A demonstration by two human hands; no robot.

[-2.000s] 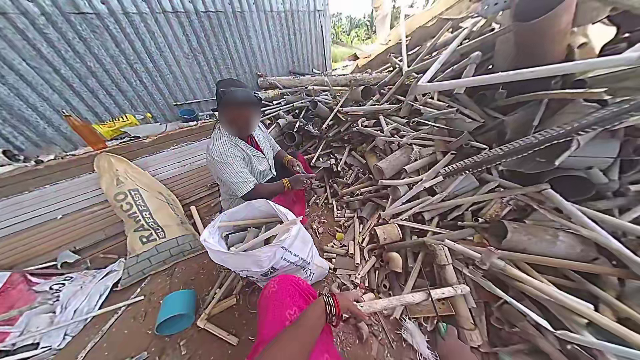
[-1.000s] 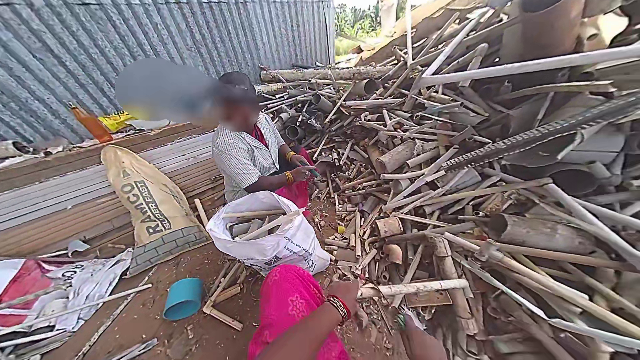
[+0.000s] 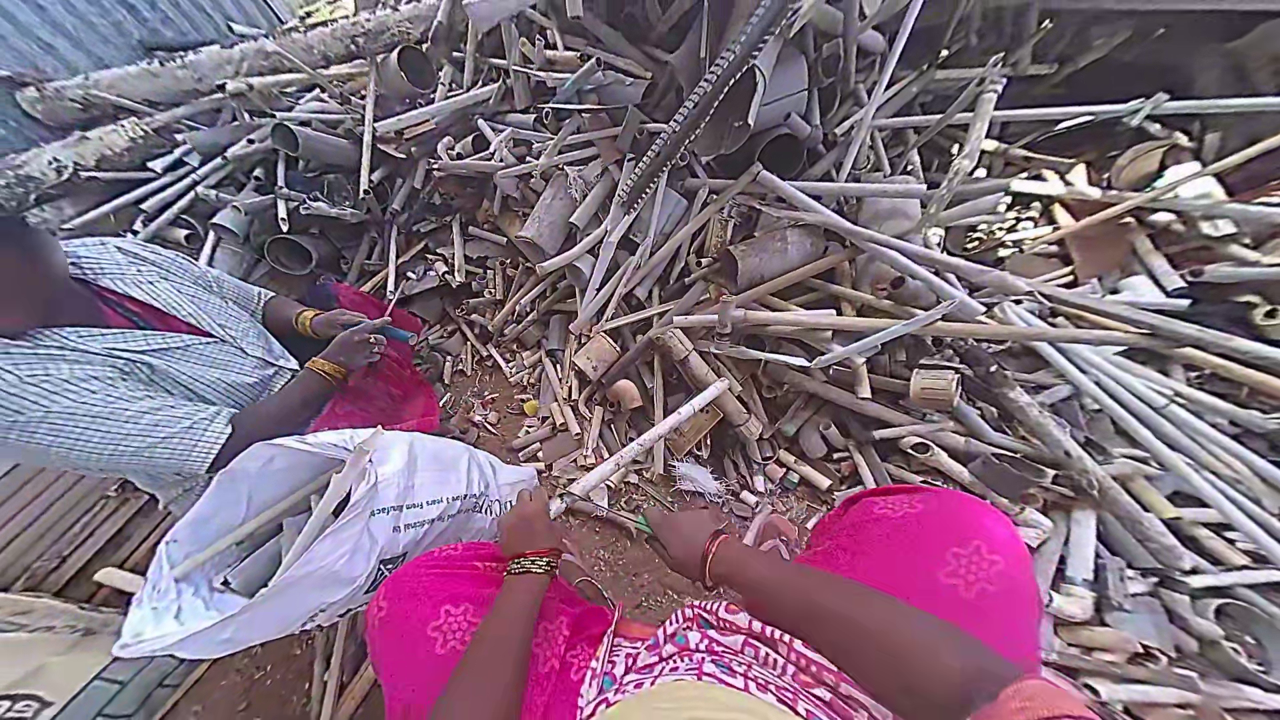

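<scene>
My left hand (image 3: 531,522) is closed on the near end of a pale plastic pipe (image 3: 650,437), which slants up and right over the scrap. In my right hand (image 3: 684,541) is a tool with a green handle (image 3: 643,523); its thin blade points left and reaches the pipe's near end beside my left hand. Both hands are low over bare soil, between my knees in pink cloth. To the left of my left hand stands a white woven sack (image 3: 440,490) holding pipe pieces (image 3: 262,556).
A large heap of scrap pipes (image 3: 760,250) spreads across the front and right. At the left sits a co-worker in a checked shirt (image 3: 150,350), hands on a bluish piece. Behind are a thick log (image 3: 230,65) and corrugated metal sheeting (image 3: 130,35).
The view has swung right and down. My left hand has the pipe in both earlier frames. The tool's blade now lies at the pipe's near end.
</scene>
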